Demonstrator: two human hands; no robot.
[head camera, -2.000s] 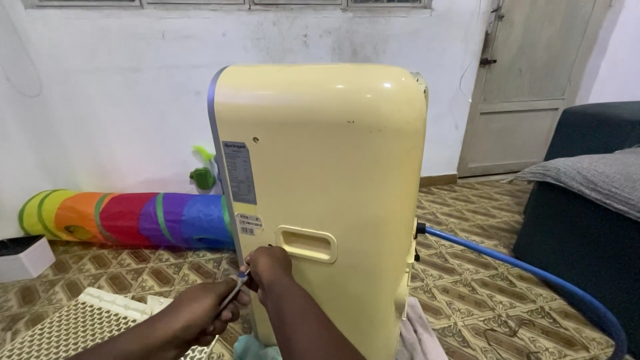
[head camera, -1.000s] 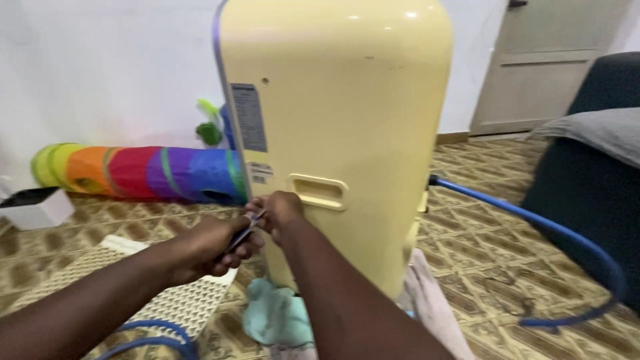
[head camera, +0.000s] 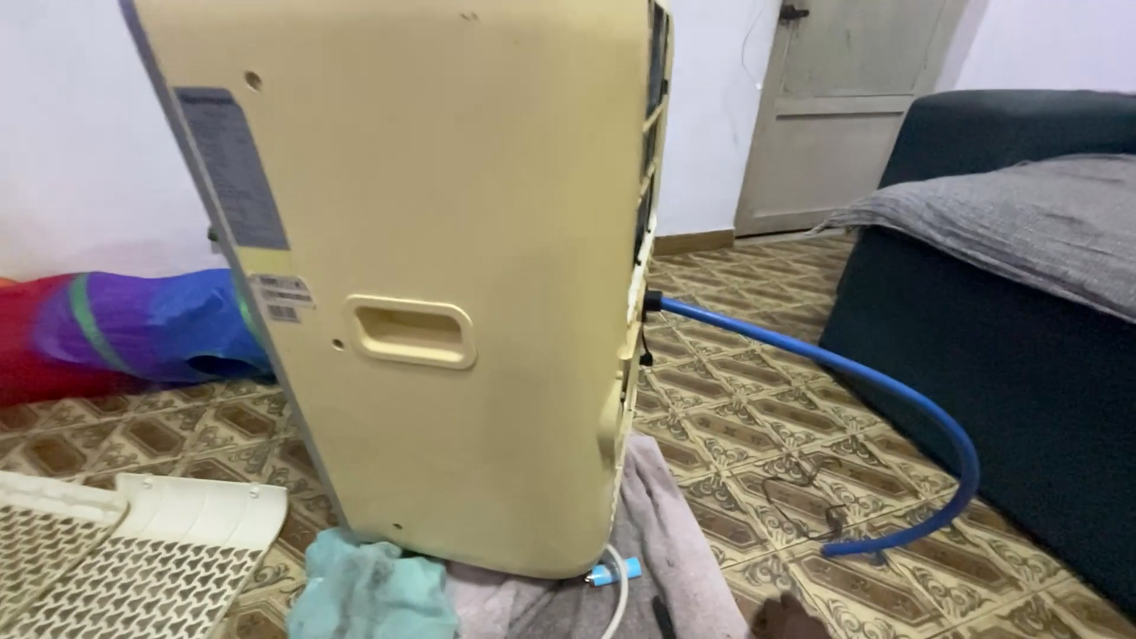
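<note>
A yellowed, cream-coloured portable air conditioner (head camera: 497, 222) stands upright, its side panel facing me. The panel has a recessed handle (head camera: 413, 333), with a small screw hole (head camera: 337, 344) to its left and another hole (head camera: 254, 81) higher up. A blue hose (head camera: 830, 355) comes out of the back and curves down to the floor. My right hand (head camera: 785, 619) shows only in part at the bottom edge, right of the pink-grey cloth; whether it holds anything is hidden. My left hand is out of view.
Under the unit lie a pink-grey cloth (head camera: 679, 541) and a teal cloth (head camera: 373, 590). A small blue cylinder with a metal end (head camera: 614, 572) lies beside a pale tube (head camera: 621, 603). Cream grilles (head camera: 204, 515) lie left, near a colourful fabric tunnel (head camera: 133, 328). A dark sofa (head camera: 958, 399) is right.
Both hands were together left of the recessed handle with a slim tool. They have left that spot; only part of one shows low down. The view has shifted closer to the unit.
</note>
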